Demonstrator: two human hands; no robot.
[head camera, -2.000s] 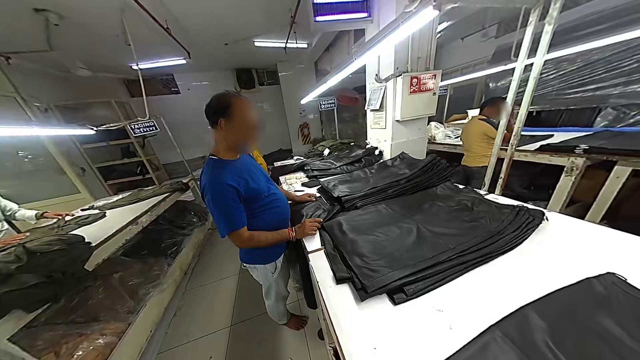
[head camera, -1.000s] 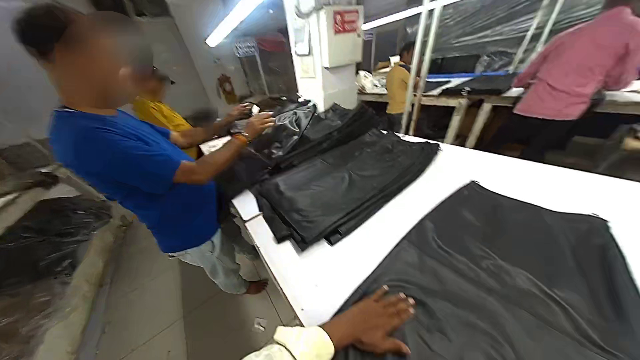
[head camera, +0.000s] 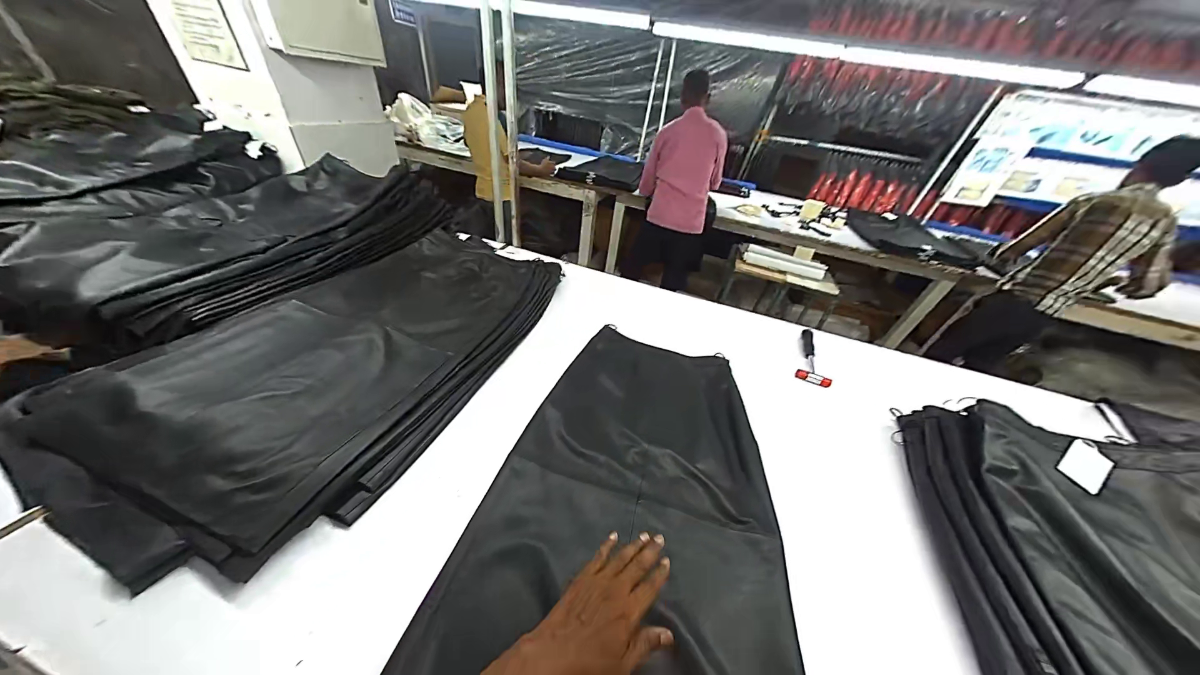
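My left hand lies palm down, fingers spread, on a black skirt-like garment with a leather-like sheen. That garment is spread singly on the white table top, its narrow end pointing away from me and small loops at its upper corners. My right hand is out of the frame. To the left, stacked black garments lie in layers. On the right is another stack of black garments, with a blank-looking white tag on top. A small red-headed tool with a dark handle rests beyond the spread garment.
More black garments are piled at the far left, where part of another person's hand shows. Across the aisle, people in yellow, pink and plaid shirts stand at a long workbench. A white pillar rises behind the piles.
The view has swung right, and the person in blue has left it. My left hand, not visible two seconds ago, rests on the spread garment in both later frames.
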